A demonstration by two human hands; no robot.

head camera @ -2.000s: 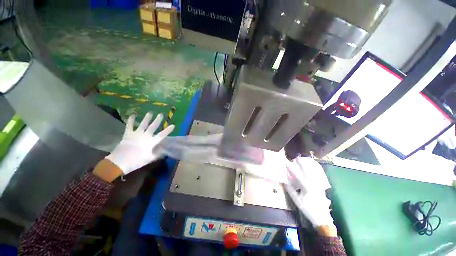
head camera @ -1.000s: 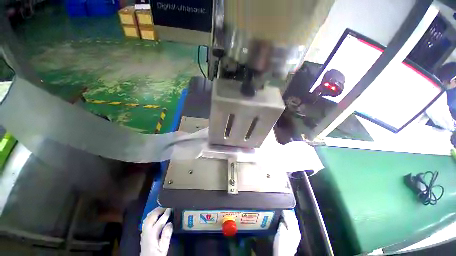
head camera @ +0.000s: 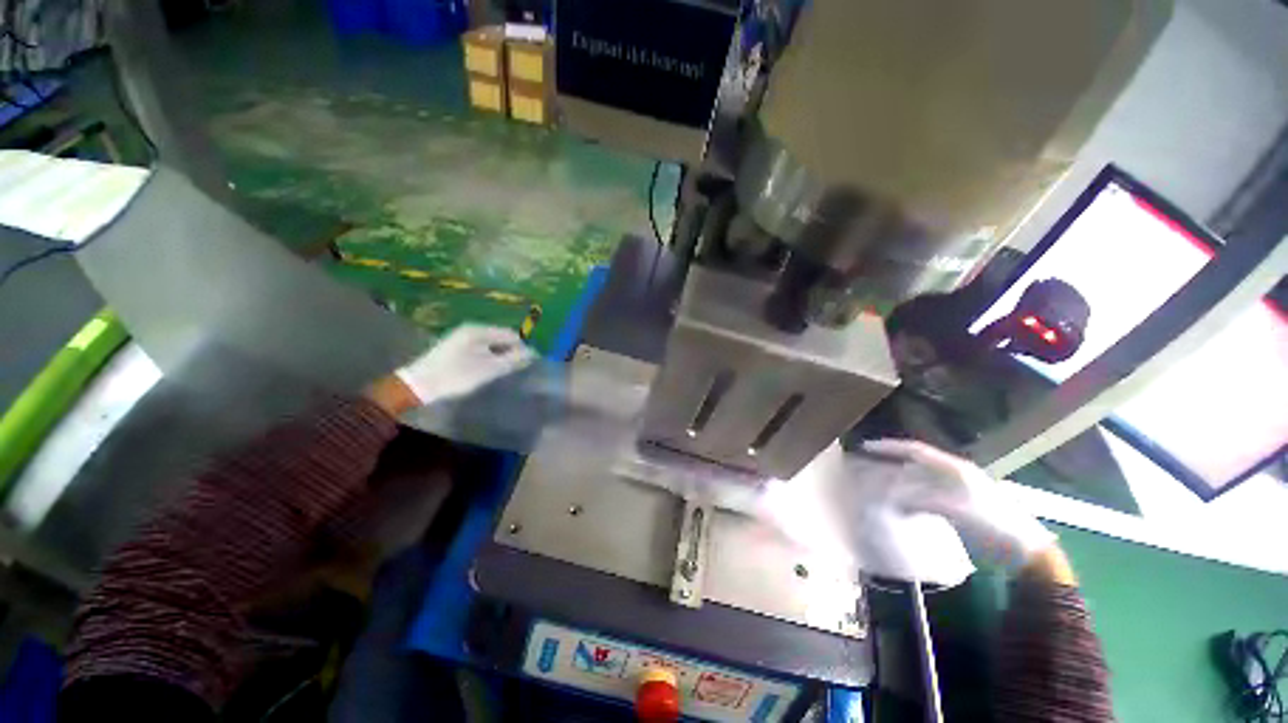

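Note:
The translucent film strip (head camera: 332, 346) sweeps in from the left and passes under the silver horn (head camera: 770, 374), blurred near the fixture. My gloved left hand (head camera: 469, 363) is at the film's upper edge left of the press, fingers closed on it. My gloved right hand (head camera: 939, 494) is motion-blurred over the whitish film at the press's right side; its fingers cannot be made out. The horn is low over the fixture; film and glare hide what lies under it. The slotted clamp bar (head camera: 691, 548) is on the silver base plate (head camera: 607, 530).
A red emergency stop (head camera: 658, 695) is on the front panel (head camera: 586, 657). The cream press head (head camera: 939, 113) is above the horn. A metal rod (head camera: 925, 650) is at the right. A black corded adapter (head camera: 1254, 671) lies on the green belt (head camera: 1144, 607). A screen (head camera: 1102, 276) stands behind.
Both hands have left the lower sides of the press base and moved up to the film, left and right of the horn. The view has shifted and tilted.

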